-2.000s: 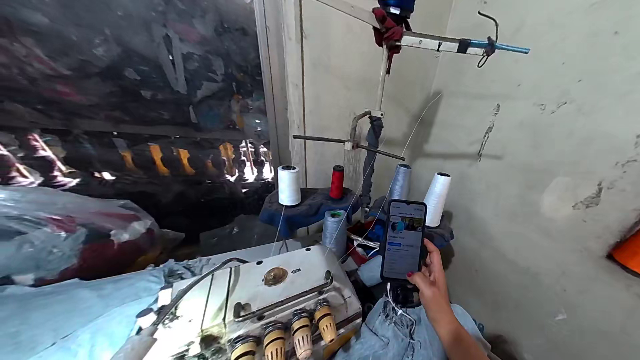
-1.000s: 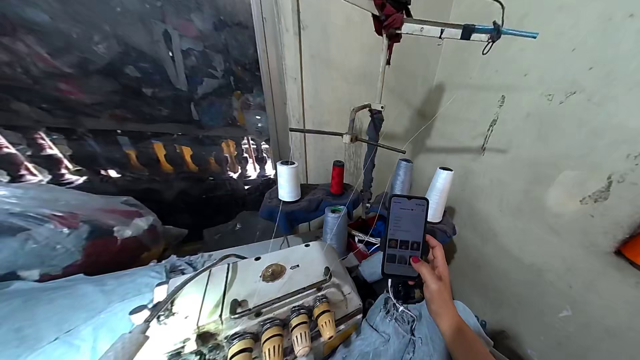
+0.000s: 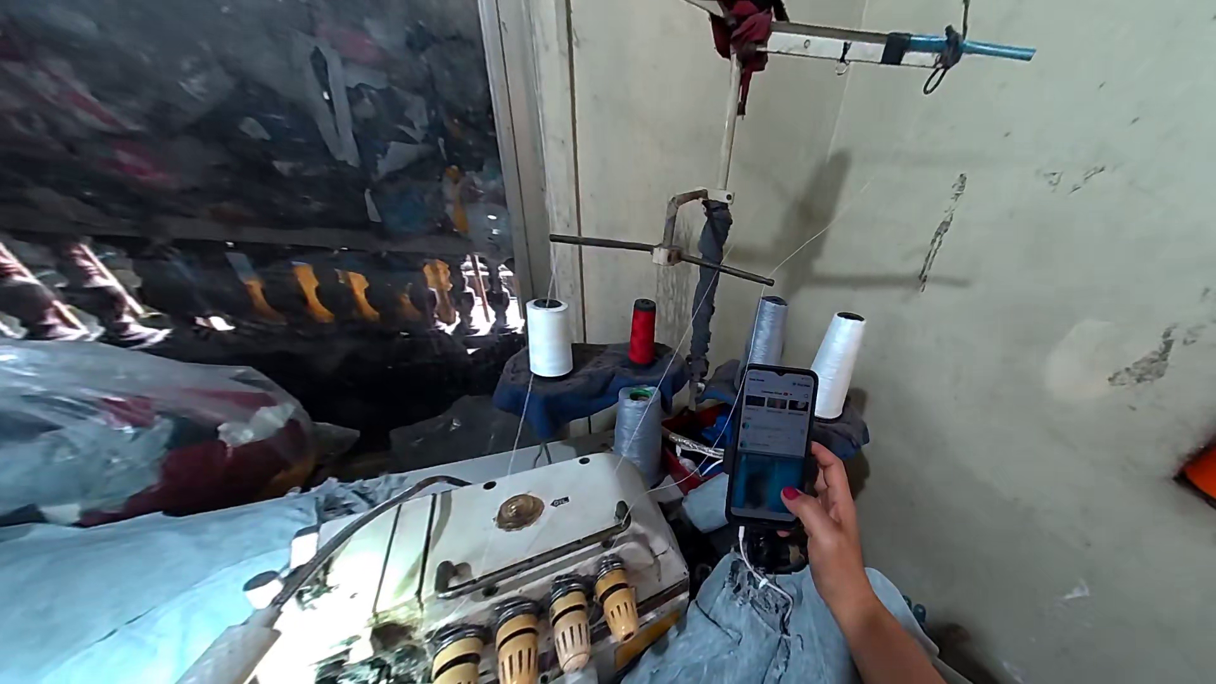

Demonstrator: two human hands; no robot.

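My right hand [image 3: 828, 518] grips a black smartphone [image 3: 771, 446] upright, its screen lit and facing me, the thumb on the lower part of the glass. A white cable [image 3: 760, 577] hangs below the phone. To the left of the hand stands a white overlock sewing machine [image 3: 570, 508] with several tan tension knobs [image 3: 570, 622] along its front. Behind the phone are a white thread cone [image 3: 839, 366] and a grey-blue thread cone [image 3: 767, 331]. Light blue denim [image 3: 750, 632] lies under the phone. My left hand is outside the view.
A thread stand [image 3: 727, 142] rises behind the machine, with a white spool [image 3: 549, 338], a red spool [image 3: 642, 332] and another grey-blue cone [image 3: 637, 432] near its base. At left, a plastic bag of cloth [image 3: 152, 427] rests by blue fabric [image 3: 104, 579]. A lamp [image 3: 233, 651] lights the machine.
The phone's screen content has changed twice. My right thumb has shifted on the glass, and the phone stays in my right hand.
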